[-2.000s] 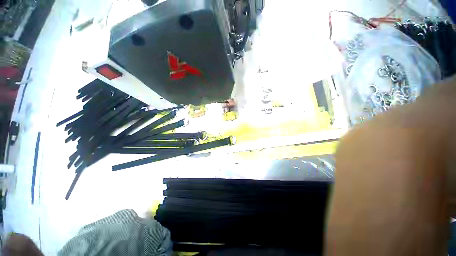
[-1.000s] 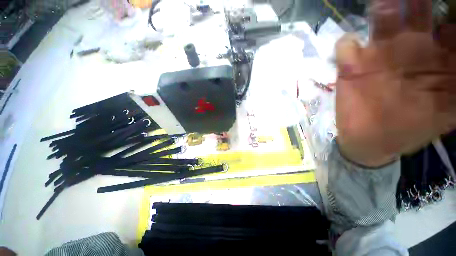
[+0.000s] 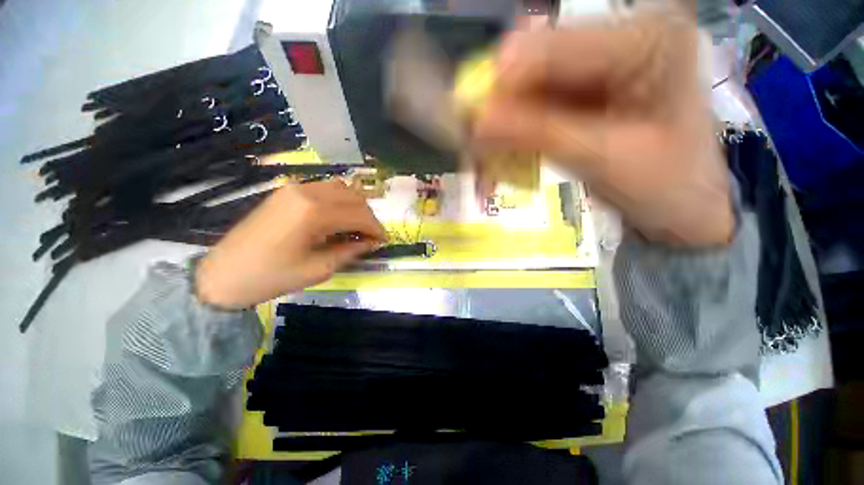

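Observation:
My left hand (image 3: 298,237) is left of the plate, its fingers closed on a black webbing strap (image 3: 405,251) that has a small silver hook at its right end. My right hand (image 3: 592,114) is raised and blurred in front of the machine head, pinching a small yellow piece (image 3: 474,83). The sewing machine head (image 3: 365,85) is dark grey with a red switch on its left. The presser foot area (image 3: 429,197) shows below it. A stack of black straps (image 3: 426,374) lies near the table edge closest to me.
A loose strap pile (image 3: 142,161), some with silver hooks, fans out on the left. Yellow tape (image 3: 464,279) crosses the plate. A hook-ended strap bundle (image 3: 775,237) lies at the far right. A blue bin (image 3: 805,118) stands beyond the table.
My left hand has come in from the lower left and taken hold of the strap. My right hand has moved left in front of the machine head, now with the yellow piece visible.

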